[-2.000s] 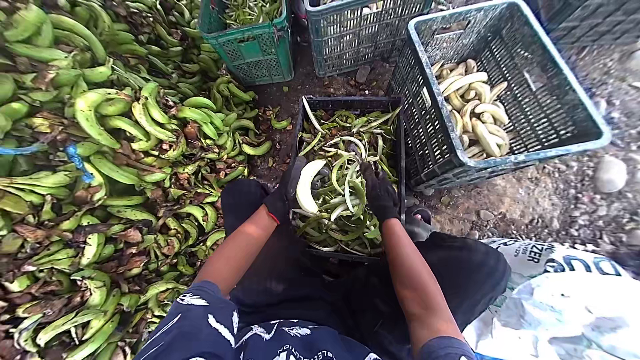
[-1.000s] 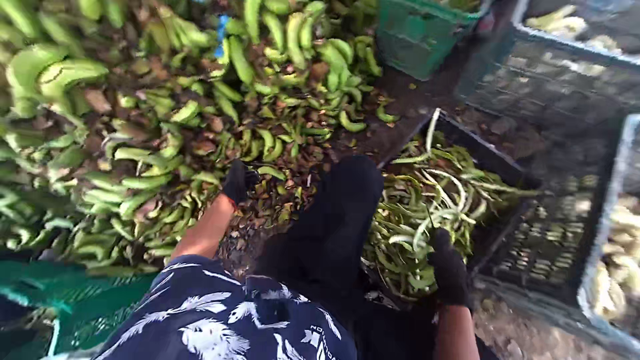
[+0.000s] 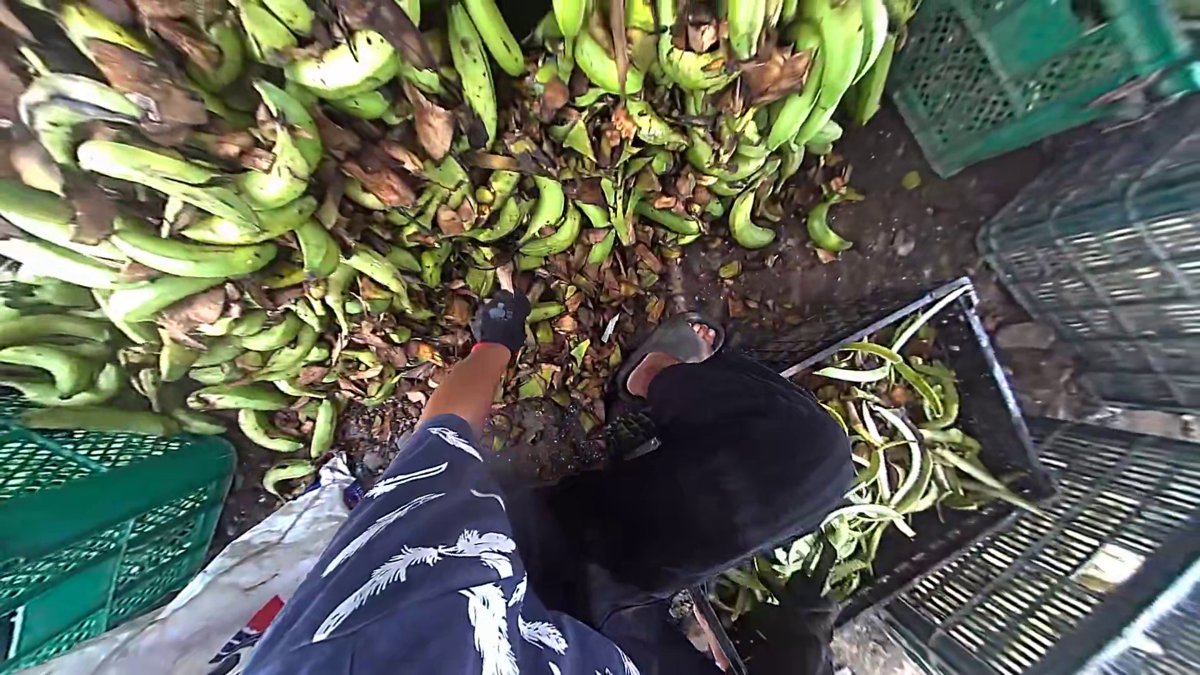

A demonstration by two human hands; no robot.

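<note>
My left hand, in a dark glove, reaches to the near edge of a heap of green plantains among dry brown scraps. A pale, stem-like piece shows just beyond its fingers; whether they grip it cannot be told. At the lower right, a black crate holds long green and pale strips of peel. A dark shape at the bottom edge, over the near part of this crate, seems to be my right hand; its fingers and anything in them are hidden.
Green plastic crates stand at the lower left and upper right. More dark crates line the right side. A white sack lies at the lower left. My sandalled foot rests beside the scraps.
My left hand has left the pale peeled fruit at the black crate and reached to the plantain heap. My right hand has moved toward the crate's near end. The view has swung left.
</note>
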